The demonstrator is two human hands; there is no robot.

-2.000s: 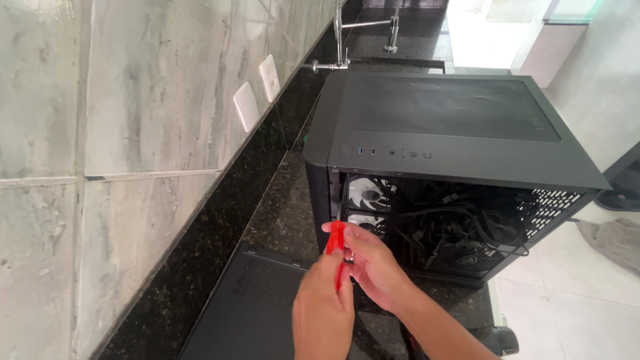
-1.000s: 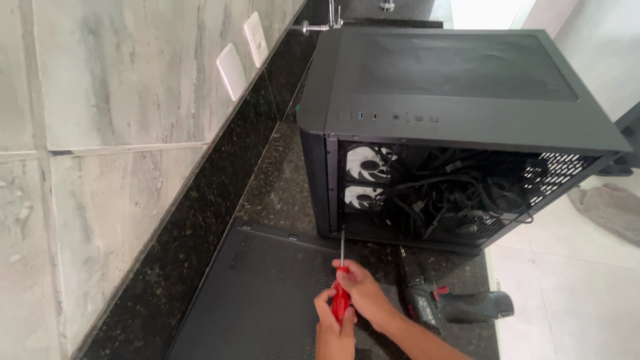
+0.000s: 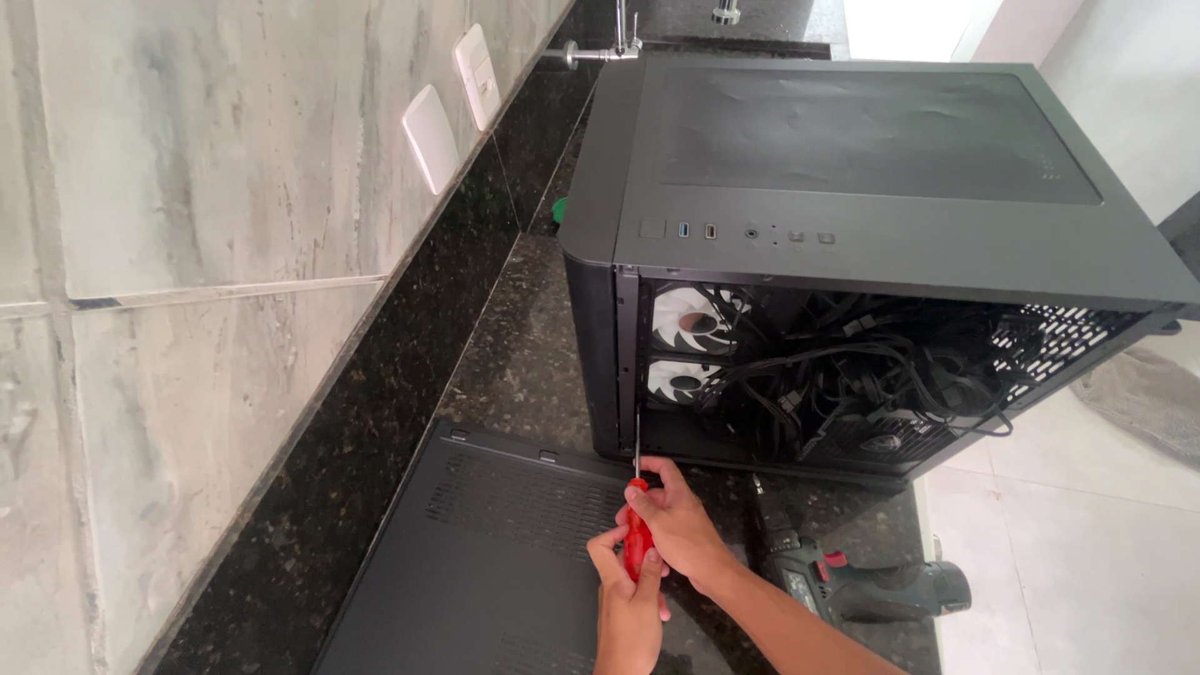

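Observation:
A screwdriver with a red handle (image 3: pixel 638 532) points away from me, its metal shaft reaching the lower front edge of an open black computer case (image 3: pixel 872 234). My left hand (image 3: pixel 630 600) grips the handle's near end. Around its far end, by the shaft, are the fingers of my right hand (image 3: pixel 677 525). Whether the tip touches a screw cannot be seen. Inside the case are a white fan (image 3: pixel 670 317), a second one below it, and tangled black cables (image 3: pixel 844 356).
A black side panel (image 3: pixel 487 572) lies on the dark granite countertop (image 3: pixel 520 342) at the left. To the right of my hands rests a cordless drill (image 3: pixel 816 572). Behind the case stands a metal tap (image 3: pixel 605 53). The tiled wall (image 3: pixel 234 141) bears white outlet plates.
Both hands have moved down from in front of the case's opening with the red screwdriver, and its shaft now shows at the lower edge. The view has shifted.

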